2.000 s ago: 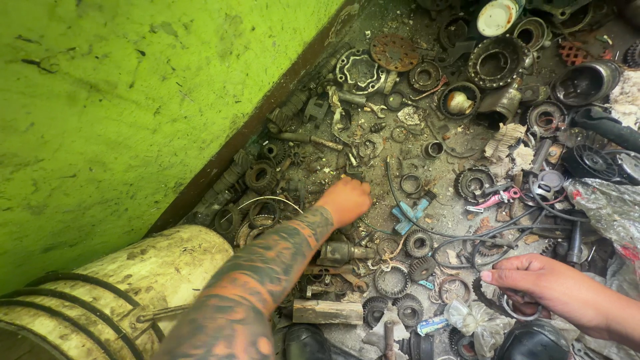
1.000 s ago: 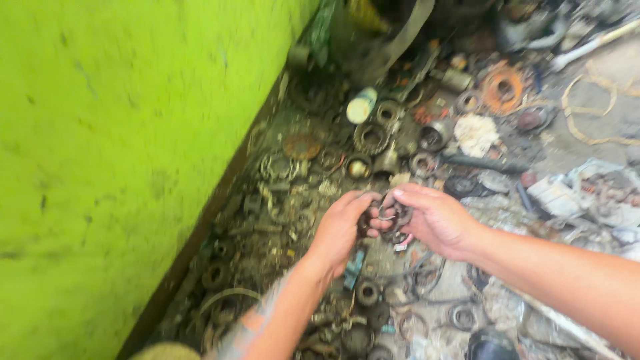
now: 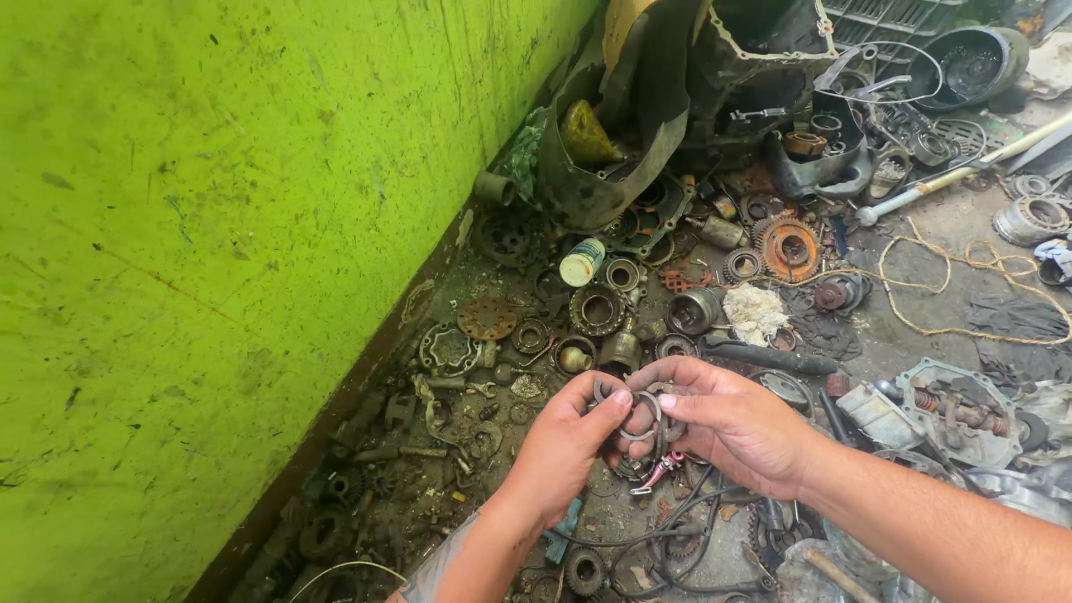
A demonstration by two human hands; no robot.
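Observation:
Near the middle of the head view, my left hand and my right hand meet above the littered floor. Thumbs and fingers of both pinch several thin metal rings, which overlap between the hands; some look like open-ended snap rings. Fingers hide part of them, so which hand holds which ring is not fully clear. Below the hands lies a pink metal lever. Just beyond them are a metal yoke-like part and a ring bearing.
A green wall rises at left. Around lie a rusty orange gear, a white-capped bottle, black cable, rope, a metal pipe, an opened gear housing and a cut dark container holding a yellow funnel-like piece.
My left hand, earlier down among the floor parts, has come up to my right hand, and both now hold rings. The view has shifted toward the far floor.

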